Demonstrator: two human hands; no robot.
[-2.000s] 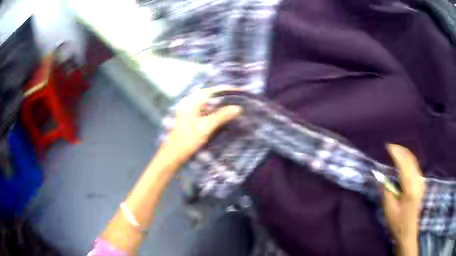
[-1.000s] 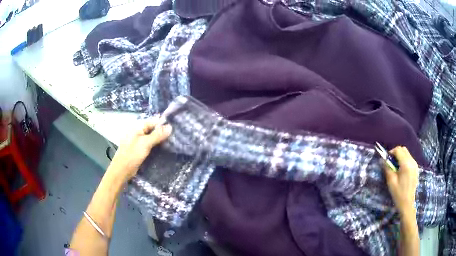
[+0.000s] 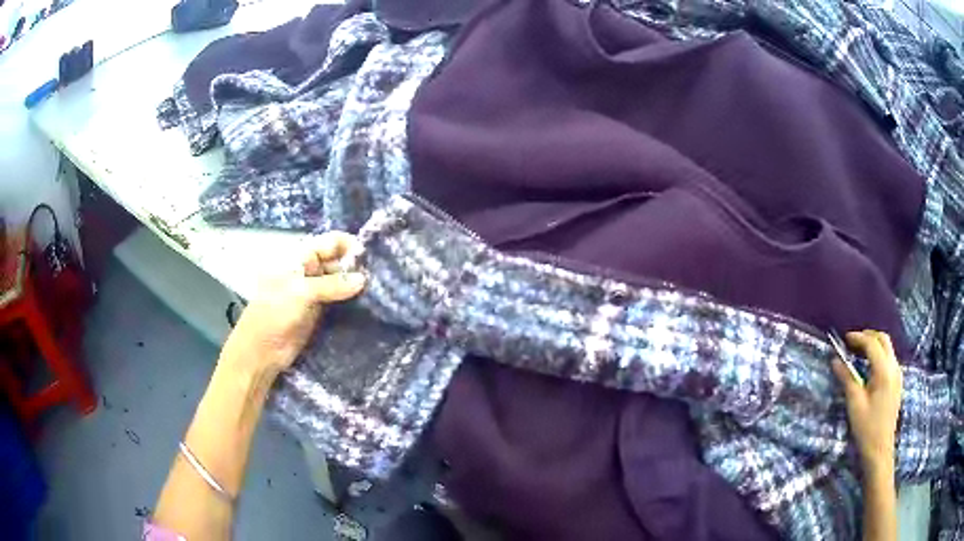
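A plaid jacket (image 3: 381, 127) lies spread on the table with its smooth dark purple lining (image 3: 550, 116) facing up. A long plaid facing band (image 3: 613, 328) stretches between my hands. My left hand (image 3: 307, 291) pinches the band's left end at the table's front edge. My right hand (image 3: 872, 386) is at the band's right end and holds small thread snips (image 3: 845, 357), their silver blades pointing up and left. Whether its fingers also grip the cloth is unclear.
The pale worktable (image 3: 127, 137) has a worn front edge. A dark block (image 3: 76, 63) and a blue item (image 3: 42, 93) lie at its far left. A red stool (image 3: 42, 354) stands on the grey floor at left, with scraps scattered below.
Since one second ago, my right hand with the snips has moved slightly right and down. The band is now in sharper view and looks straighter. My left hand stays at the band's left end.
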